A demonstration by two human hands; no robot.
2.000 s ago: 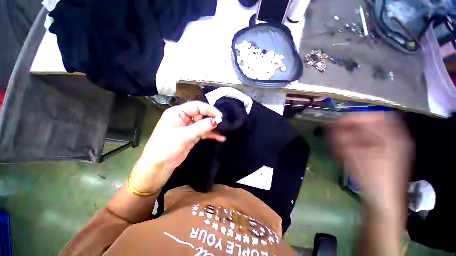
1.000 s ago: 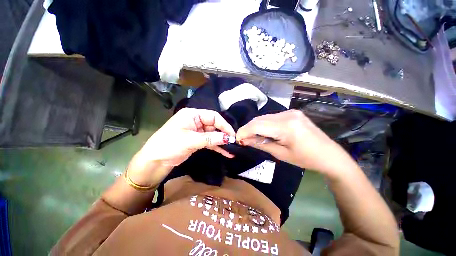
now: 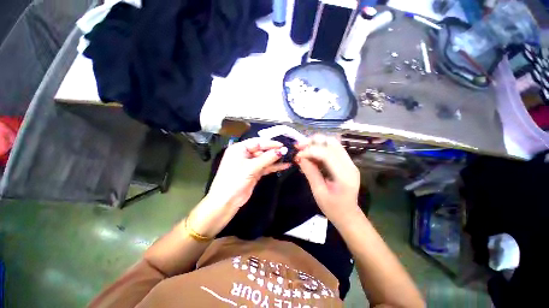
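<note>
The black garment with a white band lies over my lap. My left hand pinches a fold of it at the white band, with a small white button at the thumb tip. My right hand is at the right side of the same fold, fingertips on the cloth close to the left fingertips. No needle or thread can be made out. The button tray with many white buttons stands at the table edge beyond my hands.
A large black cloth heap lies on the table's left. A phone is behind the tray. Small metal bits lie on the grey mat at right, before a second dark tray. A blue crate and dark pile are at lower right.
My right hand has come in from the right to the cloth and now touches the fold beside my left hand. The view has tilted up, showing more of the table.
</note>
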